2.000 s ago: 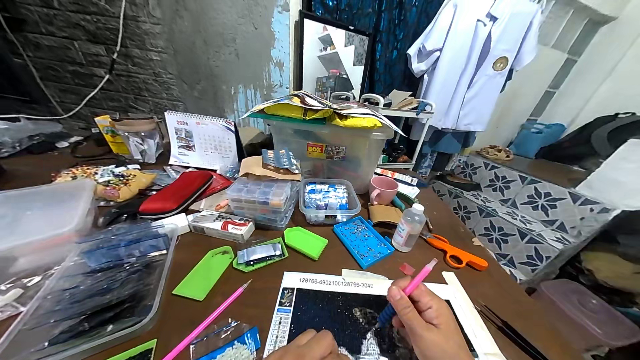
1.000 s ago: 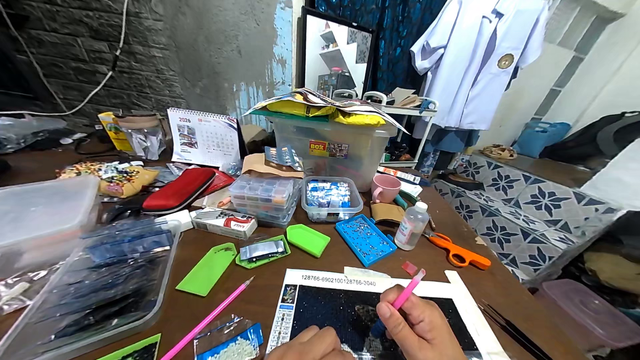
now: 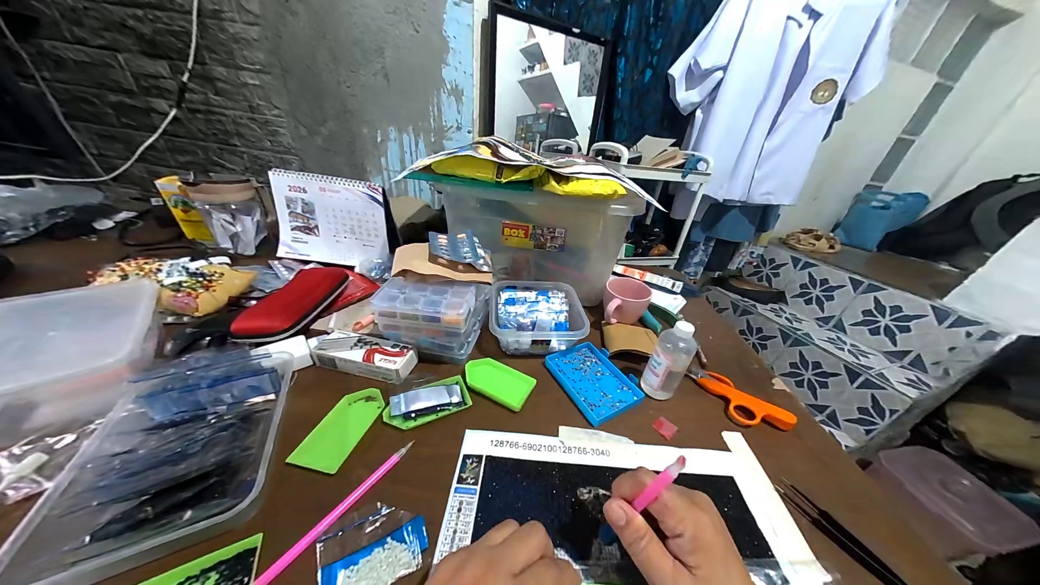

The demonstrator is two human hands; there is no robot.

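A diamond painting canvas with a dark picture and white border lies at the table's near edge. My right hand holds a pink pen between thumb and fingers, over the canvas. My left hand rests at the canvas's lower part, fingers curled; whether it holds anything is hidden. Left of it are a small bag of pale beads and a longer pink pen. Green trays and a blue tray with scattered beads sit beyond the canvas. A small red piece lies beside its top edge.
Black tweezers lie at the right, orange-handled scissors and a clear bottle farther back. An open plastic container of dark packets fills the left. Behind stand stacked bead boxes, a pink mug and a large clear bin.
My right hand and the pink pen have shifted slightly over the canvas, and the pen's tilt has changed. My left hand stays near the canvas's lower edge.
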